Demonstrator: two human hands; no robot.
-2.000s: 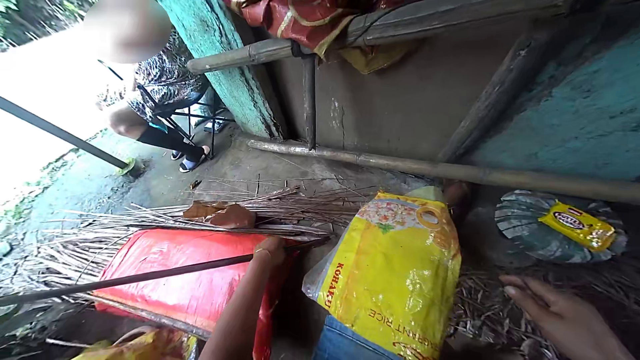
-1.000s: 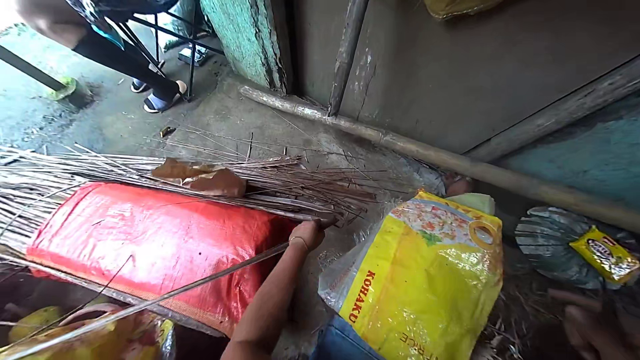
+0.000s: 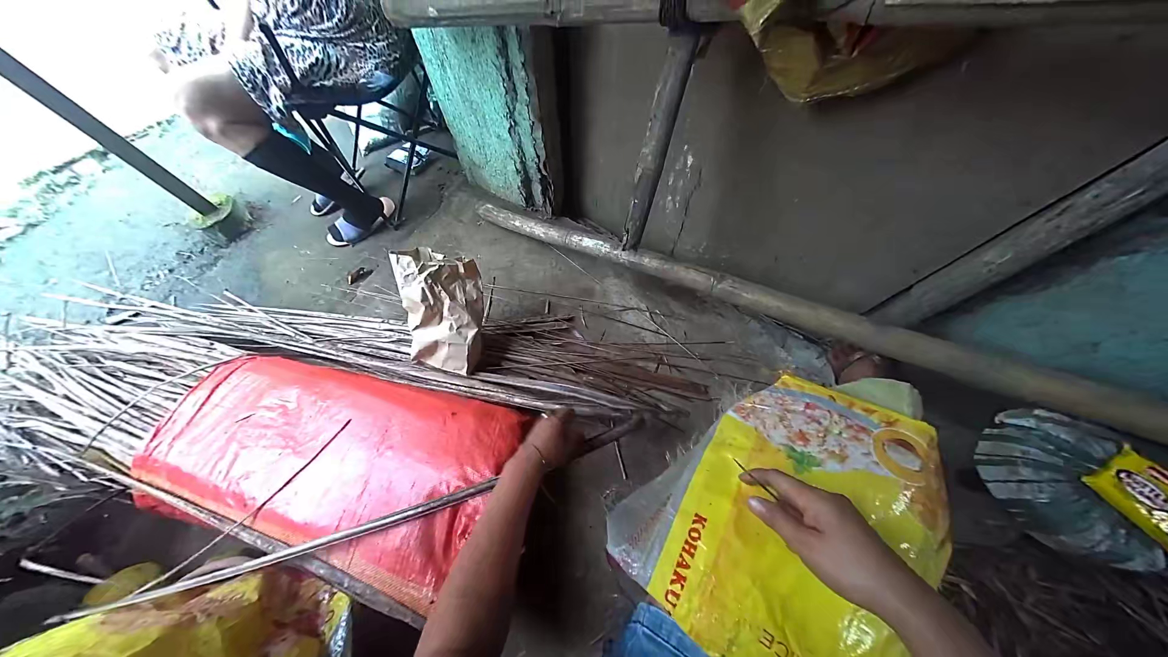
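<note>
My left hand [image 3: 553, 440] is closed around the thick end of a long thin stalk [image 3: 392, 517], which slants down to the left across a red plastic sack [image 3: 338, 456]. Between the thumb and fingertips of my right hand [image 3: 789, 511] is a small thin dark object [image 3: 756, 479] that I cannot name for certain. That hand is over a yellow printed rice bag [image 3: 730, 557] lying across my lap. A pile of dry thin stalks [image 3: 301, 333] lies behind the red sack, with a crumpled brown paper bag [image 3: 443, 310] upright on it.
A person [image 3: 228, 100] sits on a folding chair at the upper left. A bamboo pole [image 3: 776, 306] runs along the wall's foot. At the right, a yellow packet [image 3: 1131, 488] lies on a round dark slatted thing [image 3: 1058, 484]. Another yellow bag [image 3: 246, 620] is at the lower left.
My right hand has moved left, from beside the yellow rice bag to over it. The brown paper bag, lying low on the stalks before, now stands up. My left hand still holds a stalk.
</note>
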